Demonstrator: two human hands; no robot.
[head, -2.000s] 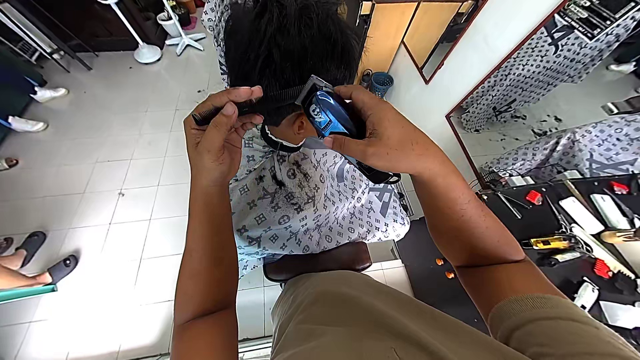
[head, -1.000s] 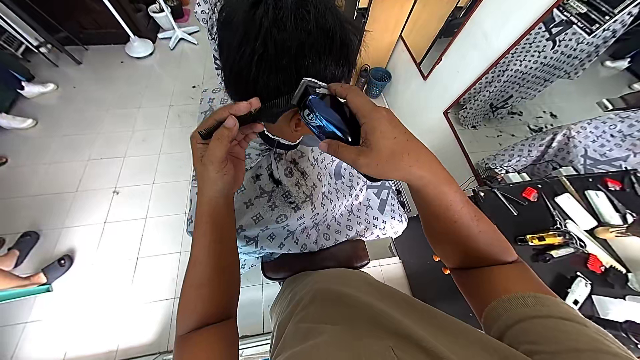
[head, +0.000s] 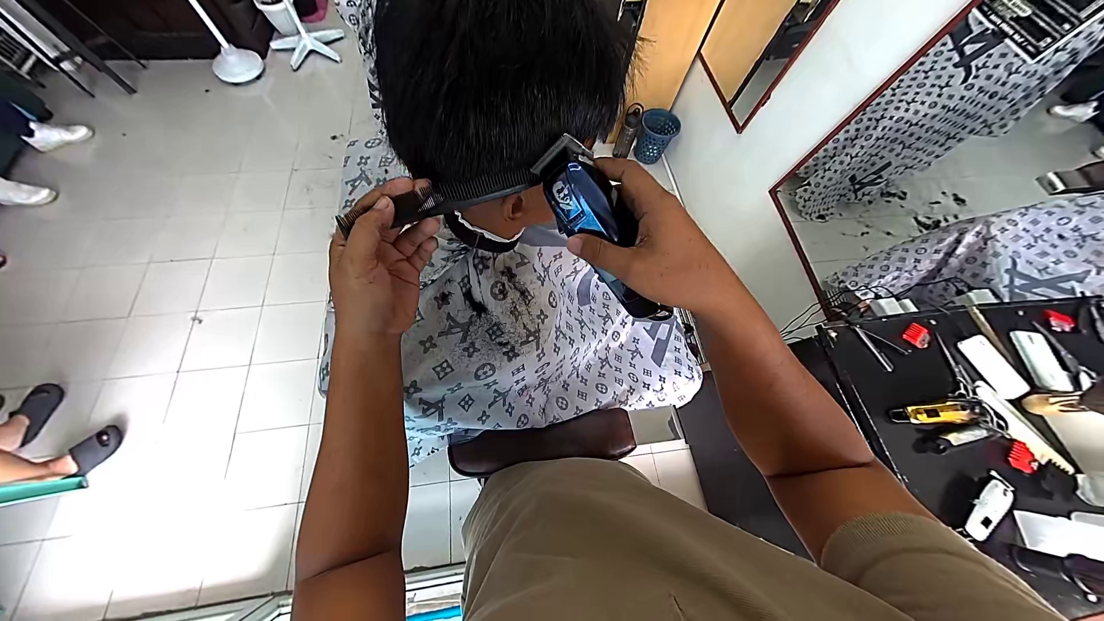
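A black comb point(head: 483, 188) lies roughly level against the lower edge of a seated person's dark hair point(head: 500, 86). Its left end is pinched in the fingers of my left hand point(head: 379, 259). My right hand point(head: 664, 241) grips a blue and black hair clipper point(head: 591, 203), its metal blade touching or close to the comb's right end. Just below the comb shows the person's ear, with a black and white neck band point(head: 483, 237) around the neck. Cut hair lies on the white patterned barber cape point(head: 552, 345).
At right, a black counter point(head: 914, 431) holds a yellow trimmer point(head: 940, 412), a white clipper point(head: 989, 507) and red guards point(head: 1022, 457). Mirrors point(head: 931, 155) line the wall. A blue basket point(head: 658, 134) stands beyond the cape. Other people's feet point(head: 60, 453) are at left.
The person's head fills more of the view and its hair hangs smoother over the comb. Both hands keep their holds on comb and clipper, the comb now lying more level.
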